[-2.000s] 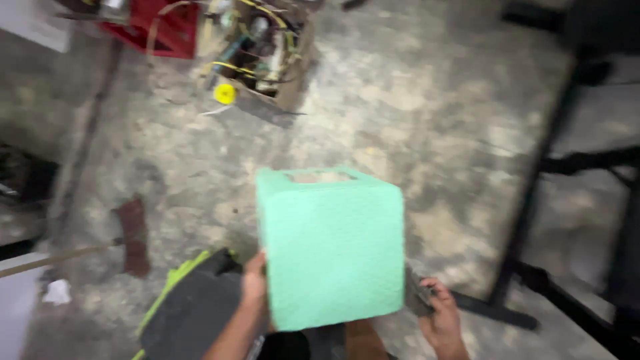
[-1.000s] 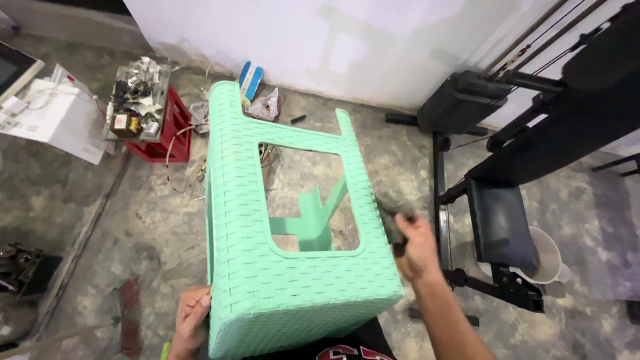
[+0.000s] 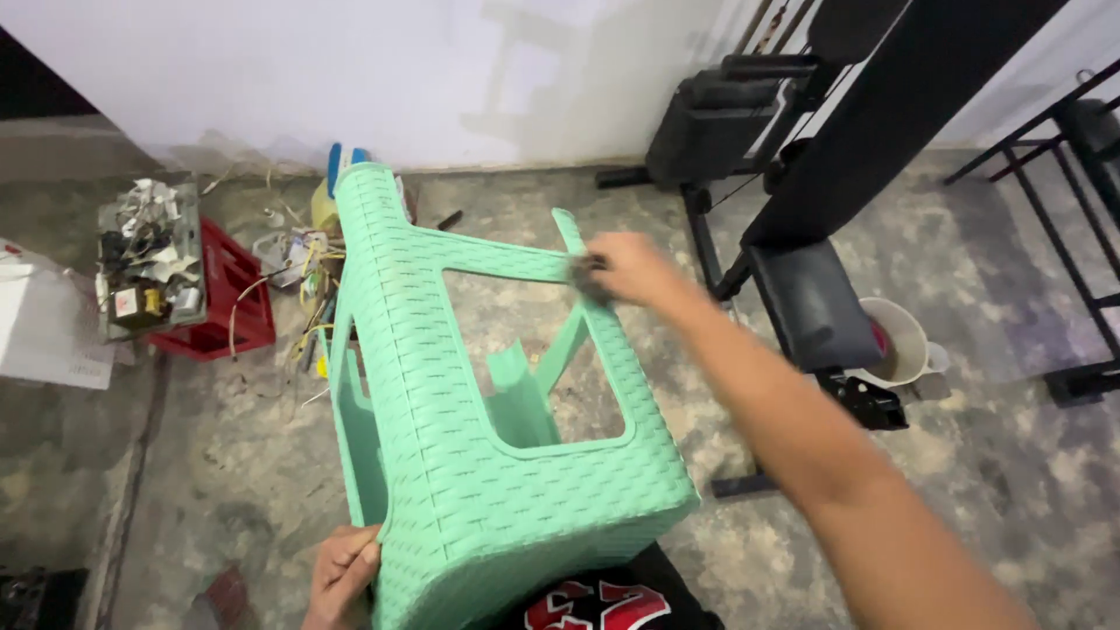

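Observation:
A mint-green plastic stool [image 3: 411, 350] with a woven-pattern surface lies tilted over my lap, its seat end toward me and its legs pointing away. With my left hand [image 3: 346, 569] I grip the stool's edge near the seat, at the lower left. My right hand [image 3: 626, 267] is at the far right leg, blurred by motion, and holds a dark pad or cloth [image 3: 591, 278] against the leg and crossbar. What exactly the dark thing is cannot be told. Through the stool's side opening its other legs show.
A red plastic crate [image 3: 232, 302] bearing a tray of scrap parts [image 3: 149, 262] stands at the left, beside a white box [image 3: 52, 328]. Cables [image 3: 311, 280] lie behind the stool. At the right are a black exercise machine with a padded seat [image 3: 814, 302] and a white bucket [image 3: 897, 341].
My right hand has moved from beside the stool's right edge to its far leg, the dark thing still in it. Two seconds ago the stool's seat faced up; since then it has been tipped.

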